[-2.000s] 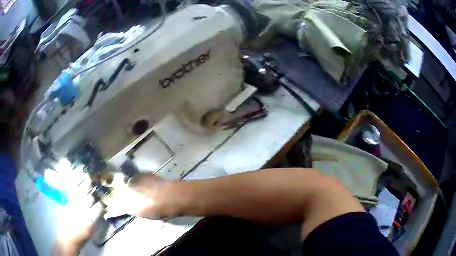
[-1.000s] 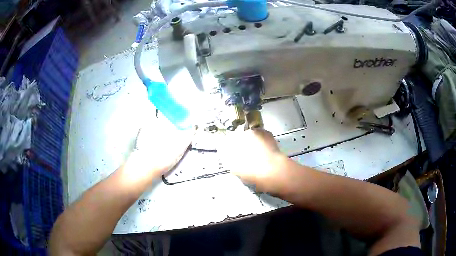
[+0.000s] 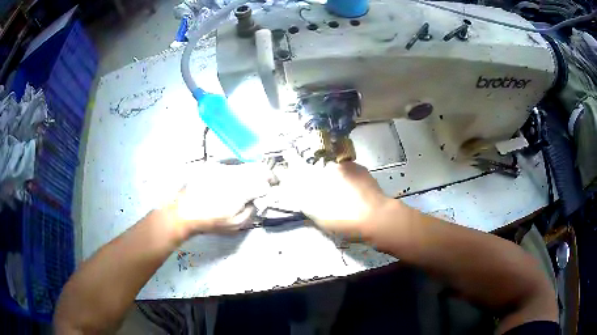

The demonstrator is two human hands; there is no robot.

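Observation:
The off-white sewing machine [image 3: 393, 72] marked "brother" stands across the table. Its needle area [image 3: 278, 163] is washed out by the blue lamp [image 3: 226, 127]. Two brass-coloured cylinders [image 3: 336, 145] show beside it. My left hand [image 3: 216, 196] lies flat at the left front of the needle area. My right hand [image 3: 343, 199] lies at its right, close to the brass parts. Both hands are bare and glaring white, fingers hard to make out. A pale cloth piece [image 3: 271, 245] seems to lie under and in front of the hands, its edges lost in glare.
A blue crate [image 3: 49, 229] with whitish pieces [image 3: 23, 131] stands left of the table [image 3: 131, 170]. Dark snips [image 3: 496, 167] lie at the machine base, right. Greenish cloth [image 3: 586, 131] is at the far right. Part of a tub [image 3: 568, 262] shows lower right.
The view has swung left from the machine's right side to its needle end. My left hand has moved right, nearer my right hand. The pale cloth in front of them shows more.

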